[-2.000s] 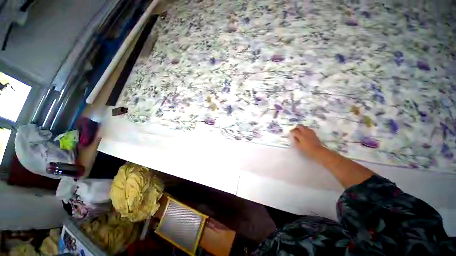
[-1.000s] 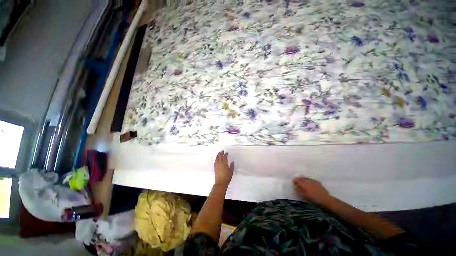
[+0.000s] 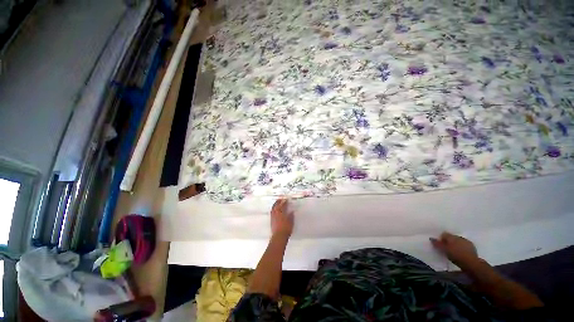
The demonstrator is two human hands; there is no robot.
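White floral cloth (image 3: 377,100) with purple flowers covers most of the table. Its long near border lies over a plain white strip (image 3: 359,217). My left hand (image 3: 282,218) is at this border, left of centre, with its fingertips touching it; whether they pinch the cloth cannot be told. My right hand (image 3: 458,249) is farther right and nearer to me, low over the white strip by a lengthwise line in it, fingers curled. Its fingertips are blurred, so a hold cannot be told.
A small brown-black block (image 3: 191,191) sits at the cloth's near left corner. A black strip (image 3: 182,113) and a white tube (image 3: 159,100) lie at the table's left end. A pink-and-dark bundle (image 3: 136,238), white bags (image 3: 60,286) and yellow cloth (image 3: 221,294) are at lower left.
My left hand has come up to the cloth's border, its fingers closer together than before. My right hand has moved right along the white strip. The camera view has shifted.
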